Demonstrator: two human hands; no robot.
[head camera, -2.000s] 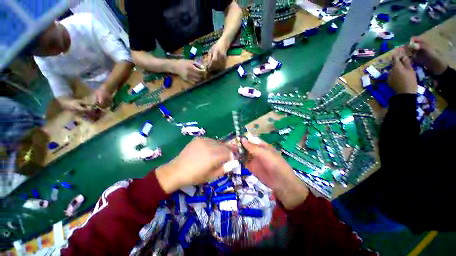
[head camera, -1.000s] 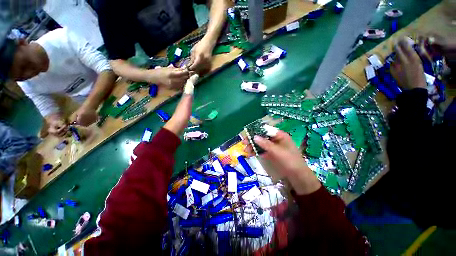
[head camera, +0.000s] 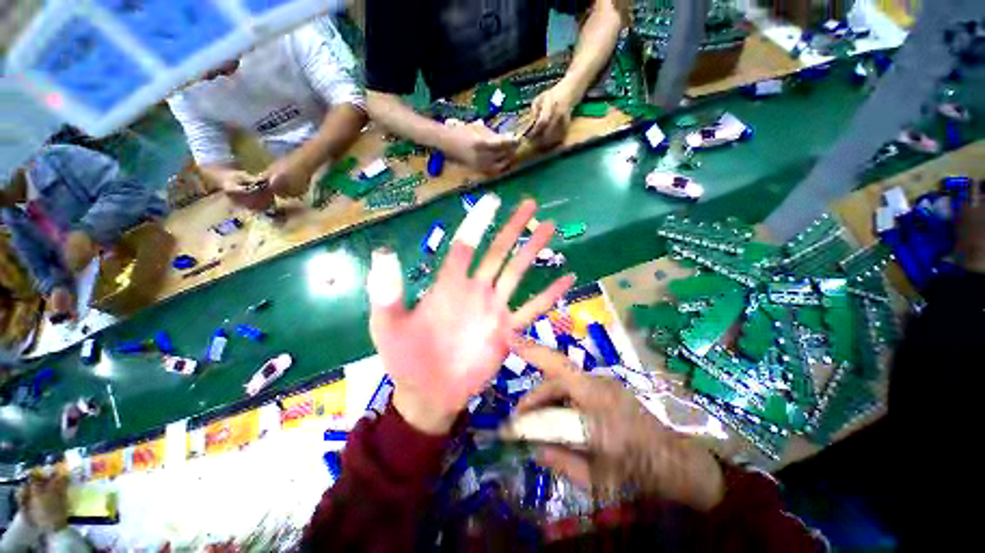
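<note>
My left hand (head camera: 464, 324) is raised over the bench, palm to the camera, fingers spread, empty, with white sleeves on thumb and one finger. My right hand (head camera: 610, 427) is just right of and below it, blurred, its fingers apart and one white sleeve showing; I see nothing held in it. Blue wired battery cells (head camera: 603, 344) lie heaped under both hands, largely hidden by them. Green circuit panels (head camera: 756, 335) with pale components are piled on the brown bench to the right.
The green belt (head camera: 324, 270) crosses behind my hands, carrying pale toy car bodies (head camera: 675, 185) and blue cells. A grey post (head camera: 842, 140) rises behind the panels. People work across the belt; a dark sleeve (head camera: 940, 356) is at the right. Printed card (head camera: 232, 432) lies at left.
My left hand has come back from beside the opposite worker's hands and opened, palm up. My right hand has moved down over the cells; the panel it held no longer shows. The view has shifted left.
</note>
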